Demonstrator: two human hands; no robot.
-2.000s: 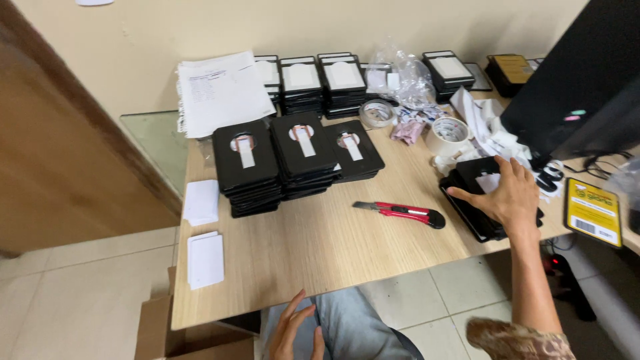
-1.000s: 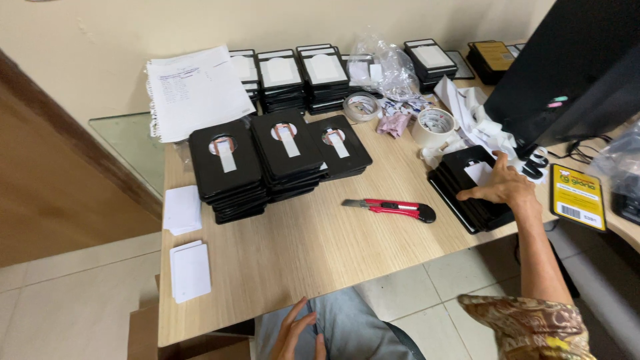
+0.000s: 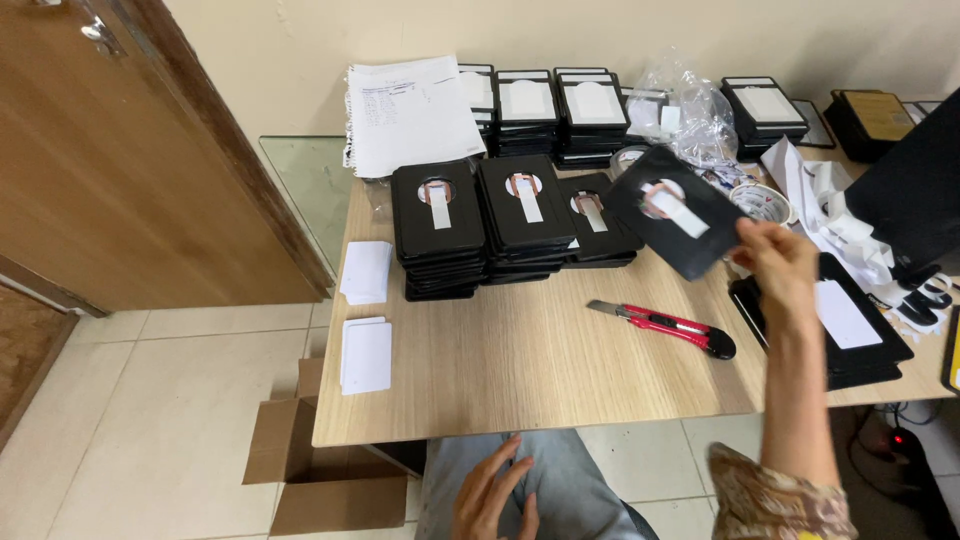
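Note:
My right hand (image 3: 780,259) grips the lower right corner of a black plastic plate (image 3: 694,247) with a round opening, a copper-coloured coil and a white strip. It is held tilted above the table, slightly blurred. Beneath my right forearm lies a stack of black plates (image 3: 832,367) with a white card (image 3: 847,315) on top. Left of the held plate stand stacks of similar plates (image 3: 439,244), (image 3: 525,217), and a lower stack (image 3: 600,244). A red utility knife (image 3: 671,328), blade out, lies on the wood. My left hand (image 3: 495,491) rests over my lap, fingers apart, holding nothing.
White cards (image 3: 366,356) lie near the table's left edge. Behind are stacks of black plates with white panels (image 3: 592,105), printed paper (image 3: 409,112), a plastic bag (image 3: 682,112) and a tape roll (image 3: 759,202). Scissors (image 3: 926,300) lie at right; a cardboard box (image 3: 337,502) sits on the floor.
My right hand, earlier on the right-hand stack, has lifted a black plate and moved it leftward over the table. A white card shows on the stack there. The left hand stays by my lap.

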